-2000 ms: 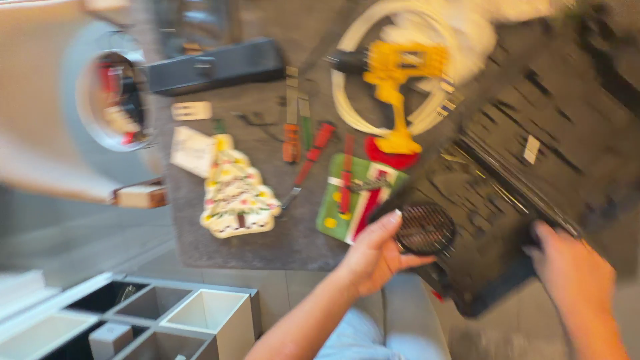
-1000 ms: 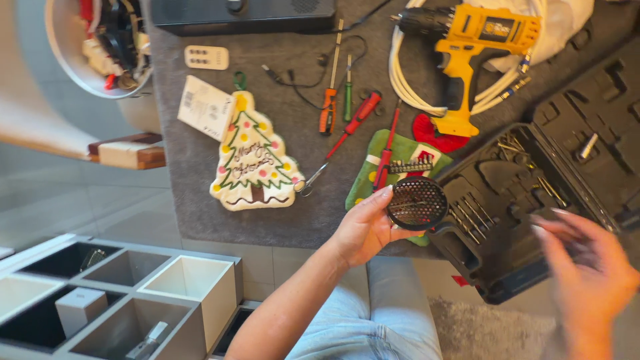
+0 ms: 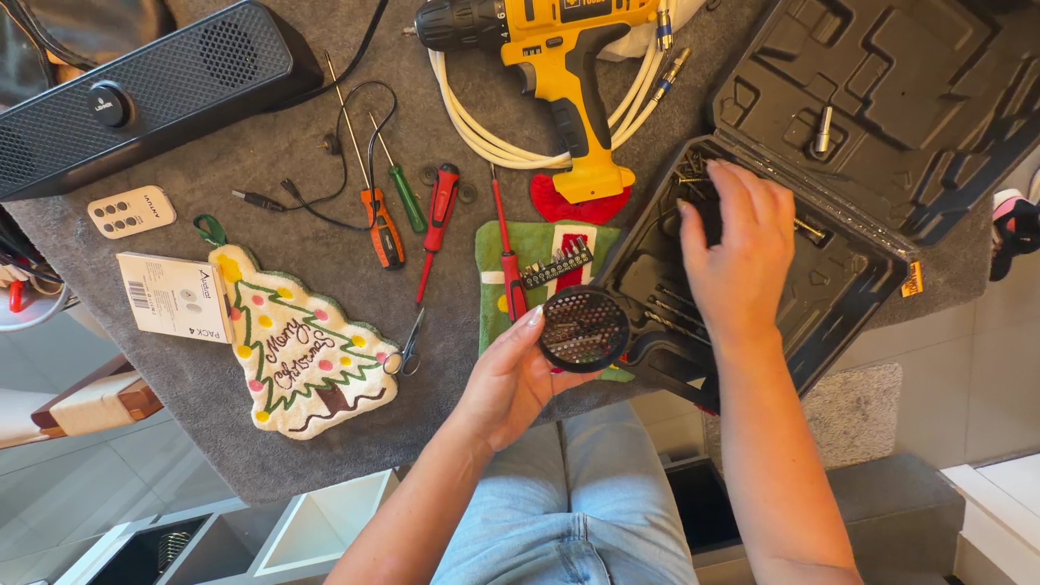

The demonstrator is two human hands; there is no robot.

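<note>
My left hand holds a round black mesh-topped container by its edge, over the front rim of an open black plastic tool case. Small metal pieces show through the mesh. My right hand reaches down into the case's upper left compartment, beside some screws; its fingertips are bent, and whether they grip anything cannot be told. Drill bits lie in slots between the hands. A metal socket driver rests in the case's lid. A black bit holder strip lies just beyond the mesh container.
Behind the case lies a yellow cordless drill on a coiled white cable. Screwdrivers, small scissors, a Christmas tree cloth, a boxed pack, a remote and a black speaker occupy the left.
My right hand has moved from over the case's right side into its upper left compartment. The left hand keeps hold of the mesh container. The view has come closer to the table.
</note>
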